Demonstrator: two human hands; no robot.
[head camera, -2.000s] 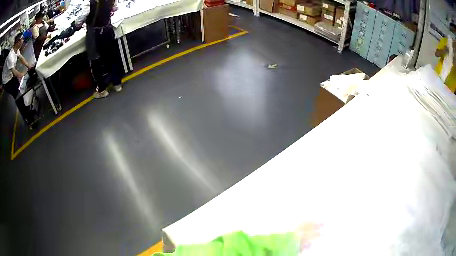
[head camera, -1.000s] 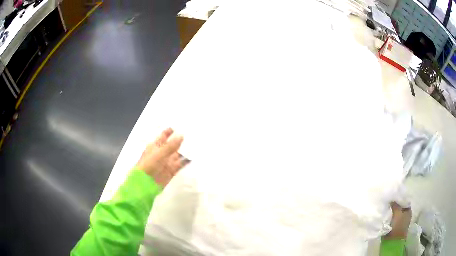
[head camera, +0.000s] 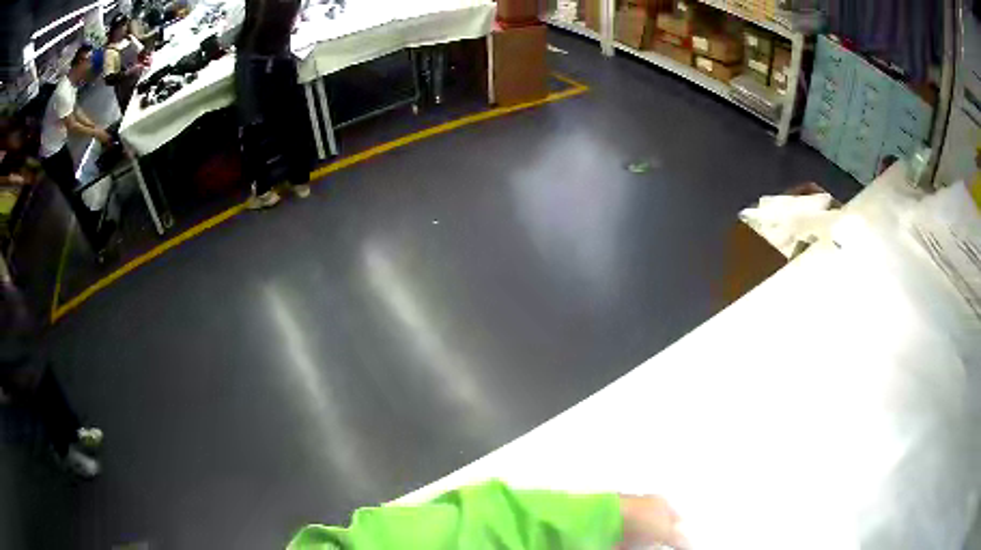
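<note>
A wide white cloth layer (head camera: 742, 397) lies over the table at the right, bright and nearly without detail, with soft wrinkles at its right side. My left hand (head camera: 650, 520) is at the bottom edge, below a bright green sleeve, and rests at the white cloth. Its fingers are washed out by glare and partly cut off, so its grip cannot be told. My right hand is out of the picture.
A brown carton with white cloth on top (head camera: 791, 215) stands beyond the table's left edge. Layered white pieces (head camera: 952, 252) lie at the far right. Across the grey floor, people stand by another white-covered table (head camera: 204, 91). Dark-trousered legs (head camera: 54, 403) show at the left edge.
The view has swung left from the table to the floor. My right hand has left the picture, and my left hand now shows at the bottom edge. A person's legs have appeared at the left.
</note>
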